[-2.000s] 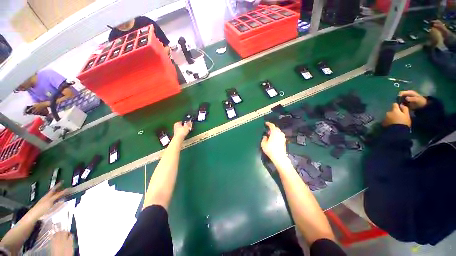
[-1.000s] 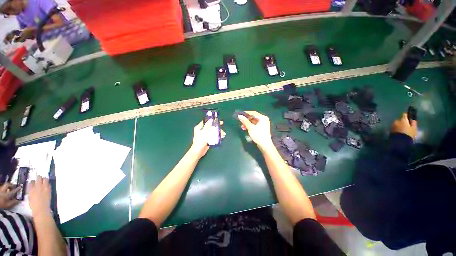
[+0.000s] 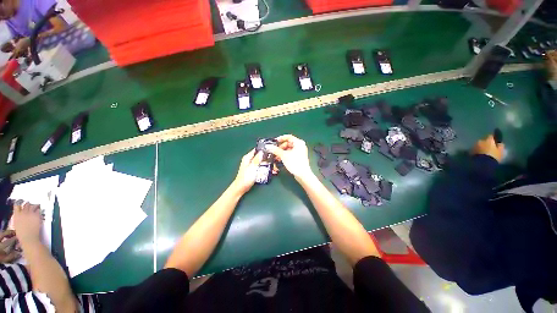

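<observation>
My left hand (image 3: 247, 171) holds a black mobile phone (image 3: 264, 175) upright over the green bench, its pale lower part showing. My right hand (image 3: 292, 154) is at the phone's upper end, its fingers touching a small dark piece that lies against the phone; the fingers partly hide it, and it looks like a battery cover. A loose pile of dark battery covers (image 3: 400, 137) lies on the bench to the right of my hands, with more covers (image 3: 360, 180) in its nearer part.
Phones lie spaced along the green conveyor strip (image 3: 177, 92) beyond the beige rail (image 3: 207, 126). White paper sheets (image 3: 101, 214) lie at left beside a striped-sleeved neighbour (image 3: 36, 244). A dark-sleeved neighbour (image 3: 482, 202) sits at right. Red trays (image 3: 152, 30) stand beyond the strip.
Both hands went from apart to together; my right hand moved left onto the phone with its dark piece. Earlier, my left hand brought the phone from the strip. Phones on the strip shifted left in view.
</observation>
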